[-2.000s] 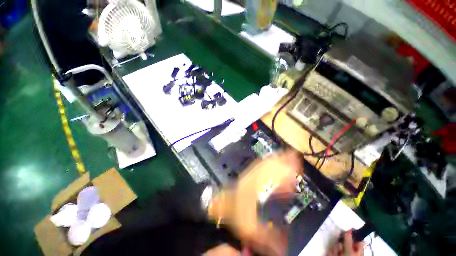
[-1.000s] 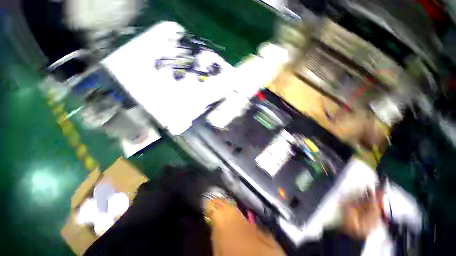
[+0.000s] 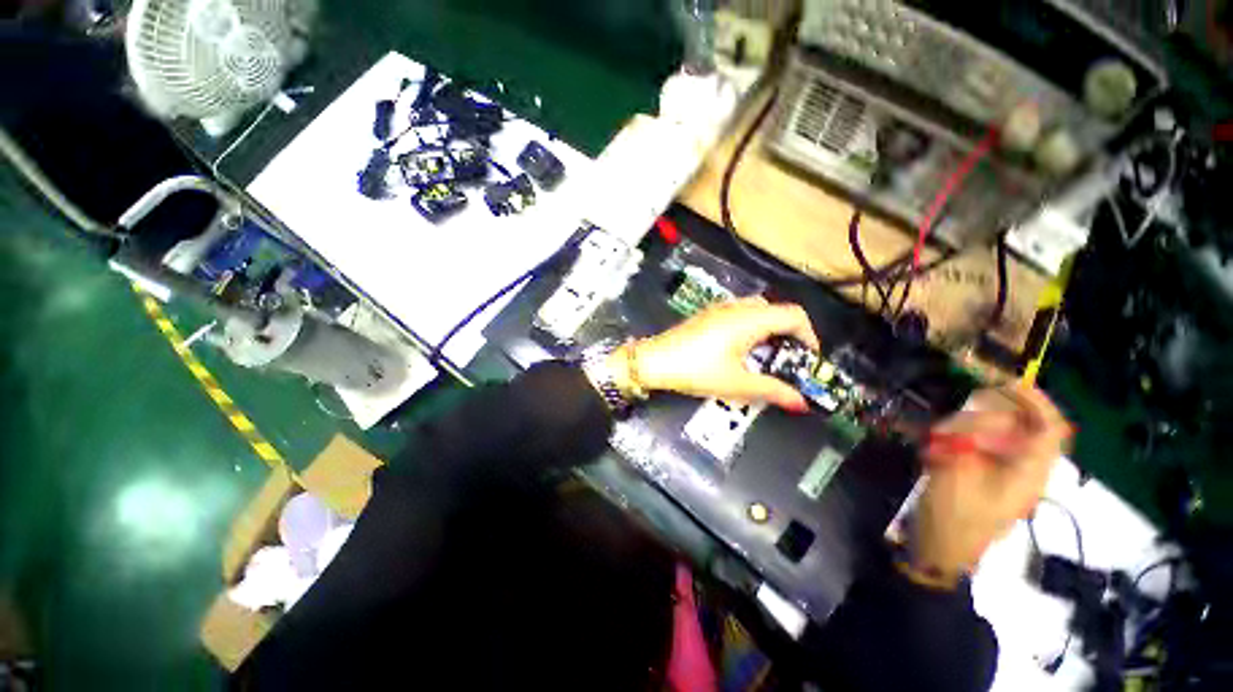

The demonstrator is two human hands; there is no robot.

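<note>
My left hand holds an open power adapter above the black test fixture. The adapter shows white, blue and yellow parts. My right hand is blurred and grips a red tool, a probe or screwdriver, to the right of the adapter; its tip is too blurred to place exactly. A white socket panel lies in the fixture below my left hand. A small green board sits in the fixture between my hands.
A white power strip stands at the fixture's left end. Black adapters lie on the white sheet. A beige instrument with red and black leads stands behind. More black adapters and cords lie at right. A fan stands far left.
My left hand has moved up over the fixture and now holds the open adapter. My right hand has come up from the lower right with the red tool. The view has shifted.
</note>
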